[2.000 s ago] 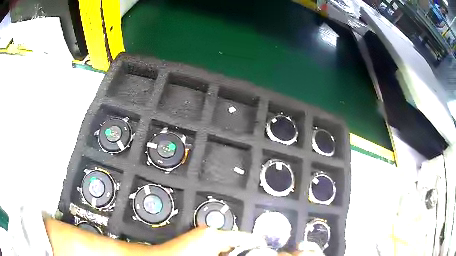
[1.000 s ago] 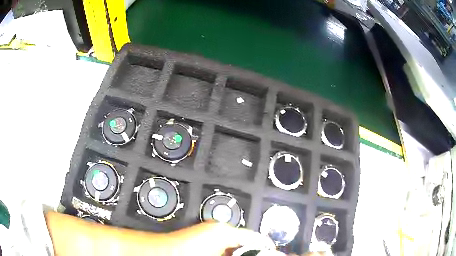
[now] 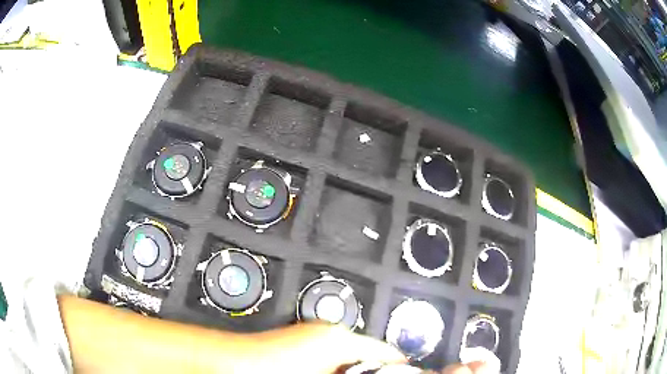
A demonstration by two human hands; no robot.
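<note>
A dark grey foam tray [image 3: 289, 219] has square pockets. Black discs with a smaller central circle and metal tabs, such as one disc [image 3: 259, 194], lie in the left and middle columns. Silver-rimmed round modules with dark faces, such as one module [image 3: 428, 247], lie in the right columns; one face [image 3: 415, 329] shines bright white. My left hand [image 3: 344, 349], bare, reaches in from the bottom left over the tray's near part, its fingers at a silver-rimmed round part [image 3: 373, 367] cut off by the bottom edge. White-covered fingertips of my right hand [image 3: 477, 361] show beside it, mostly out of the picture.
A green belt surface [image 3: 351, 47] with yellow edging [image 3: 564, 212] runs behind the tray. A yellow post [image 3: 157, 33] stands at the back left. The white bench [image 3: 66, 161] surrounds the tray. Small white bits [image 3: 371, 233] lie in two pockets. A black strip [image 3: 600, 139] is at the right.
The whole view has shifted, so the tray sits further right and higher in the picture. My hands stay at the bottom edge; the discs remain in their pockets.
</note>
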